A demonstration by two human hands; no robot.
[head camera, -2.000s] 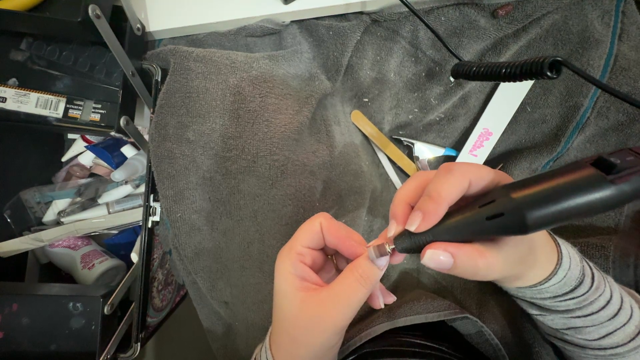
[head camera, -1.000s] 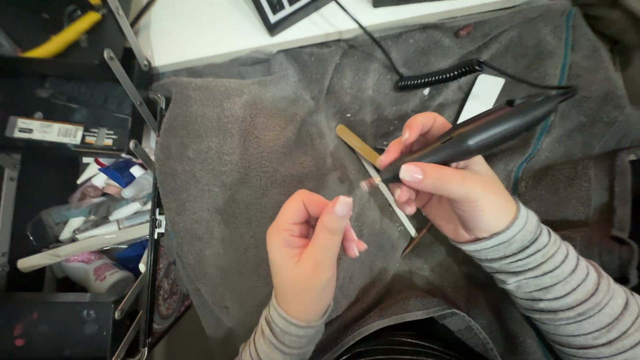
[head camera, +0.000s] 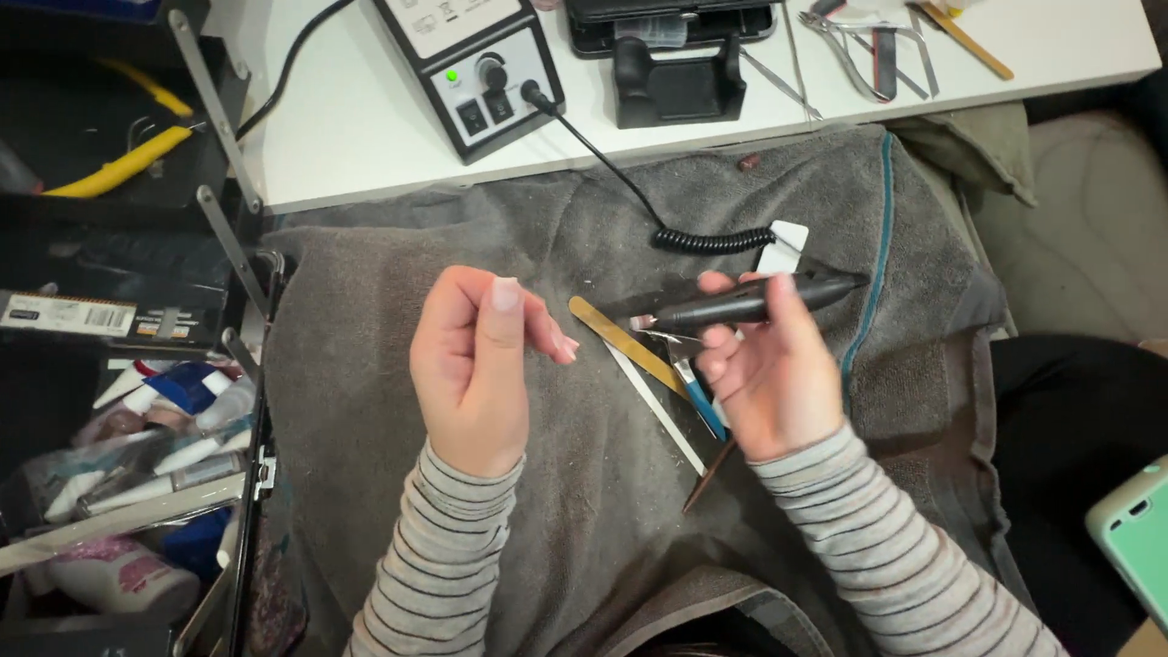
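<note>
My right hand holds a black electric nail drill handpiece, its bit end pointing left toward my other hand. Left of it, my left hand is raised over the grey towel with the fingers curled and the thumb up; no object shows in it, though the inside of the curl is hidden. Between and below the hands lie a gold nail file, a thin white stick, a blue-handled tool and a brown pointed stick. A coiled black cord lies beyond the handpiece.
On the white table stand the drill's control box, with a green light lit, and a black handpiece cradle. Cuticle nippers lie at the right. An opened black case holds tubes and bottles at the left. A green-cased phone is at the right edge.
My hands were together two seconds ago, the drill's tip at a left-hand nail; now they are apart. My right hand has turned palm up with the drill. The view has shifted toward the table.
</note>
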